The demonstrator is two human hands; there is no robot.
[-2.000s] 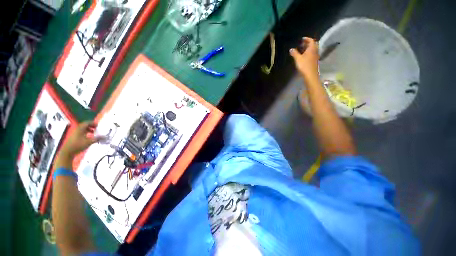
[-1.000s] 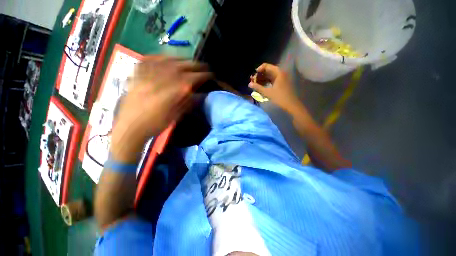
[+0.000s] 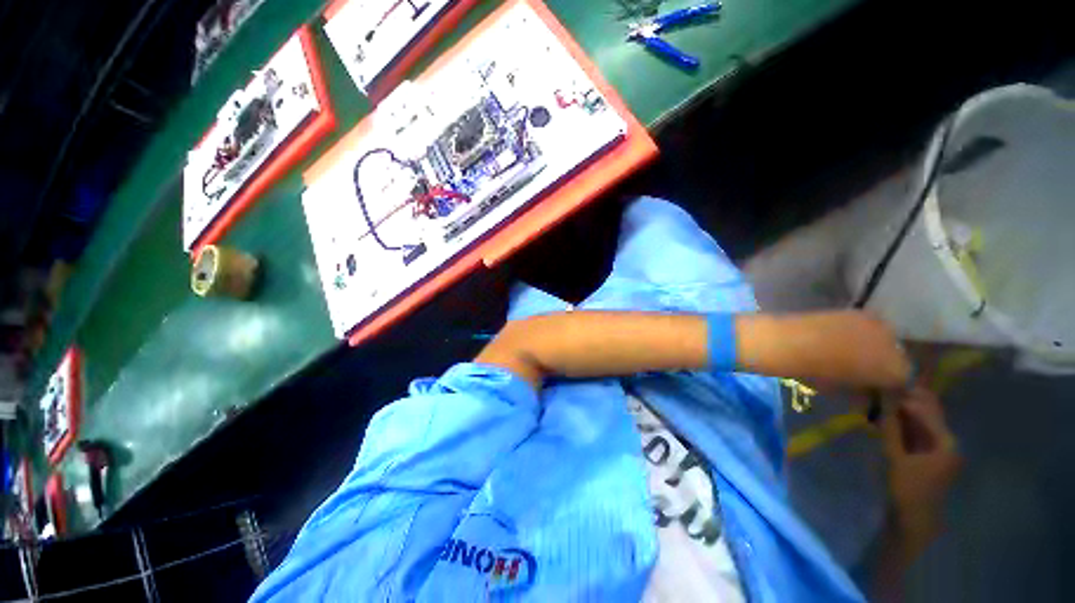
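My left hand [image 3: 866, 351], with a blue band on its wrist, reaches across my body to the right. My right hand [image 3: 922, 430] is just below it, with fingers curled. Both hands are blurred and close together; a tiny dark bit shows between them, and I cannot tell what they hold. A yellow curled strip [image 3: 799, 395] shows below the left forearm. The white panel [image 3: 354, 277] with its blue motherboard [image 3: 519, 136], fan [image 3: 472, 132] and black cable loop [image 3: 360, 194] lies on a red-orange pad [image 3: 566, 212], untouched.
The white bucket [image 3: 931, 224] stands at the right, with yellow strips inside. Blue-handled cutters [image 3: 672, 53] lie on the green bench [image 3: 165, 389] beyond the panel. A tape roll [image 3: 224, 272] and other panels [image 3: 212, 224] are at the left.
My left hand has swung from over the panel to beside my right hand. The view has turned, so the bench units and bucket appear shifted.
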